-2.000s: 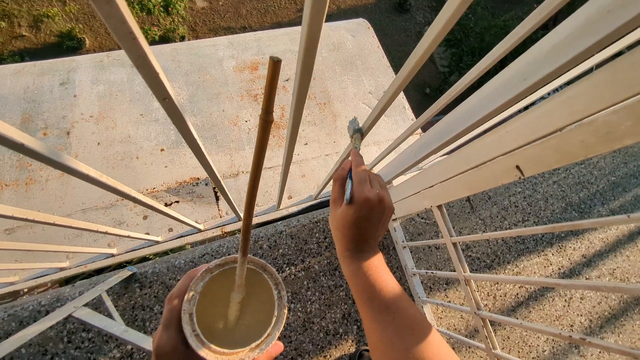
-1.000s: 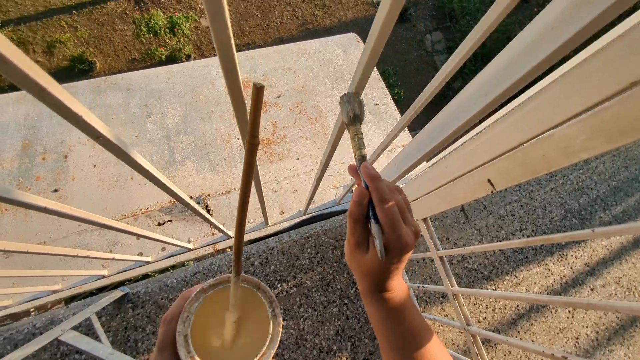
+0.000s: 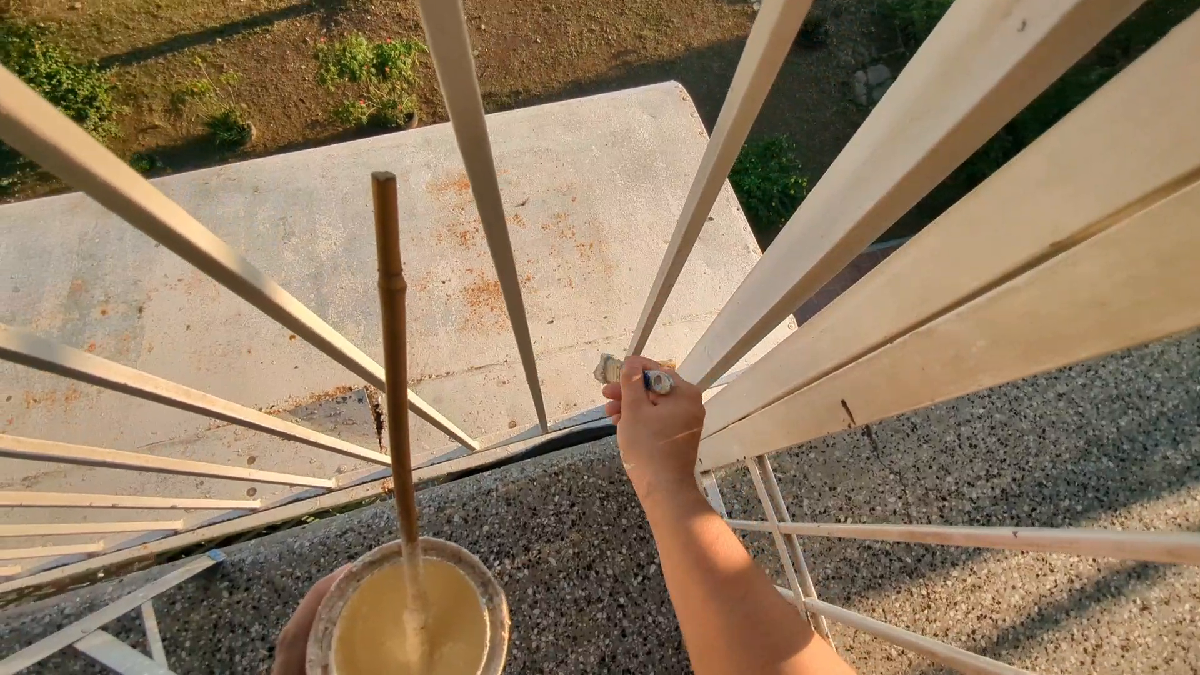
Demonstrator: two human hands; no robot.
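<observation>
My right hand [image 3: 656, 417] is closed around the handle of a paintbrush [image 3: 611, 367], whose pale, paint-coated bristles point left at the lower part of a white metal railing bar [image 3: 712, 178]. Whether the bristles touch the bar cannot be told. At the bottom, my left hand [image 3: 305, 623] holds a round container [image 3: 499, 619] of cream-coloured paint [image 3: 455, 609] from its left side; most of that hand is hidden. A bamboo stick [image 3: 389, 281] stands in the paint, leaning slightly left, its lower end coated.
More white bars [image 3: 478, 159] fan out left and right above a bottom rail [image 3: 309, 511]. A thick white post [image 3: 984, 309] runs at the right. Beyond the railing lies a rust-stained slab [image 3: 600, 159], with soil and shrubs past it. White metal frames stand over the speckled floor [image 3: 562, 534].
My right hand has lowered the brush from higher on the bar to near its foot, and the brush now points left instead of up. My left hand still holds the container.
</observation>
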